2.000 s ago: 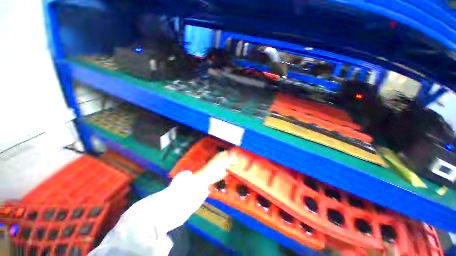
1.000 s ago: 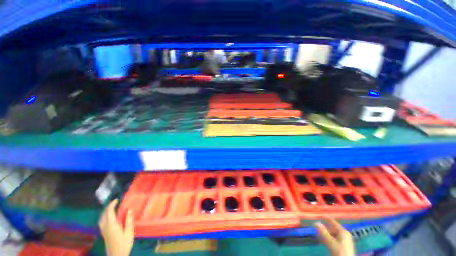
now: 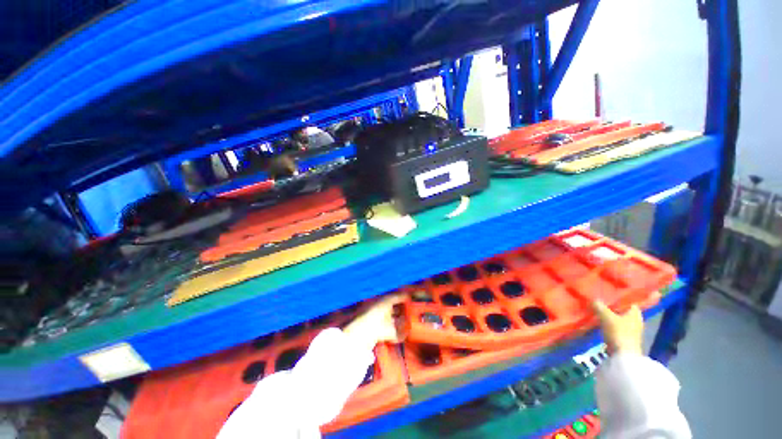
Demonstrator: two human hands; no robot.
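Note:
My left hand [image 3: 377,321] is at the left end of an orange compartment tray [image 3: 549,296], its fingers at the tray's edge. My right hand [image 3: 621,327] holds the front edge near the tray's right end. The tray has black round watch bodies [image 3: 499,322] in its left pockets; its right pockets hold none. It lies tilted over another orange tray, where a few dark discs show. One more orange tray [image 3: 184,396] with round bodies lies to the left, partly behind my left sleeve.
The blue shelf beam [image 3: 514,225] runs close above the trays. On the upper shelf are orange strips on a yellow board [image 3: 266,261], a black power box [image 3: 439,176] and more orange strips [image 3: 592,141]. Small lit green and orange items [image 3: 580,426] show below. A rack post [image 3: 723,94] stands right.
The view has turned right. My left hand has moved from the left tray's left end to the right-hand tray. That tray now sits raised and tilted, with my right hand on its front edge.

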